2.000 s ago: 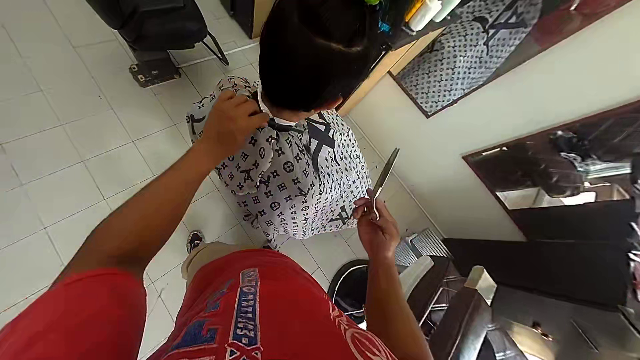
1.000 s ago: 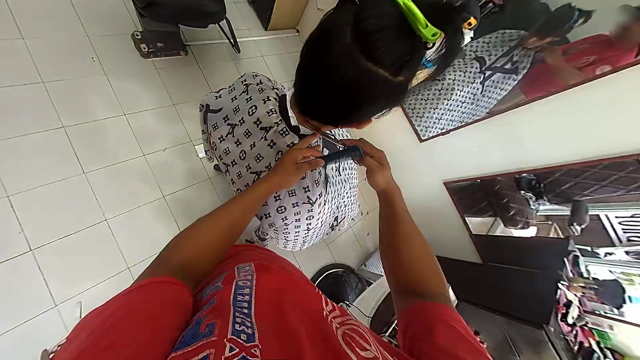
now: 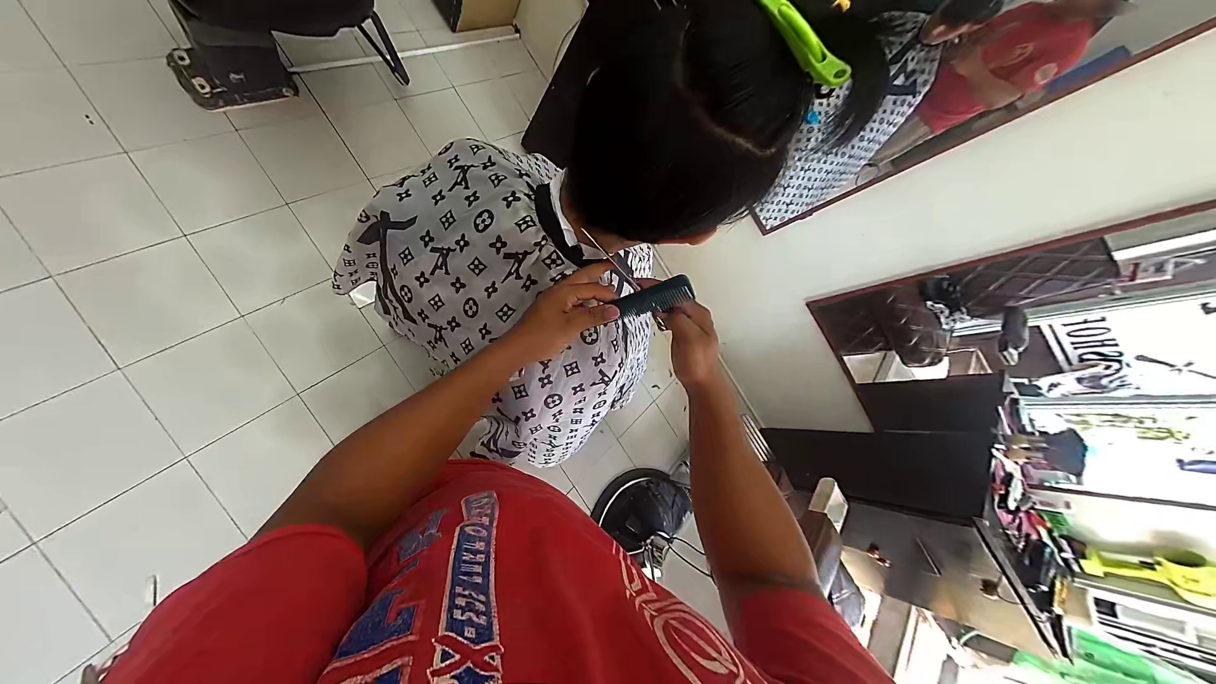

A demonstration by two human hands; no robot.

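Observation:
My left hand (image 3: 567, 309) pinches the left end of a dark hair comb (image 3: 654, 297) between thumb and fingers. On the comb's other side, my right hand (image 3: 693, 337) holds the scissors (image 3: 613, 258), whose narrow blades point up and left beside the collar; its fingers also touch the comb. Both hands are in front of a seated person's patterned white barber cape (image 3: 475, 228). Above them is the person's dark, parted hair (image 3: 655, 133), with a green hair clip (image 3: 807, 43) at its right side. My right fingers partly hide the scissors' handles.
A framed mirror (image 3: 1073, 109) hangs at upper right, another (image 3: 855, 313) lower down. A black chair (image 3: 275, 14) and a dark case (image 3: 233, 76) stand at upper left on the tiled floor (image 3: 218, 275). A black round chair base (image 3: 646, 508) lies below the cape.
My left hand was at the cape's collar two seconds ago; it is now beside my right hand at the comb. The scissors pointed up and away from the cape then, and now lie across its front.

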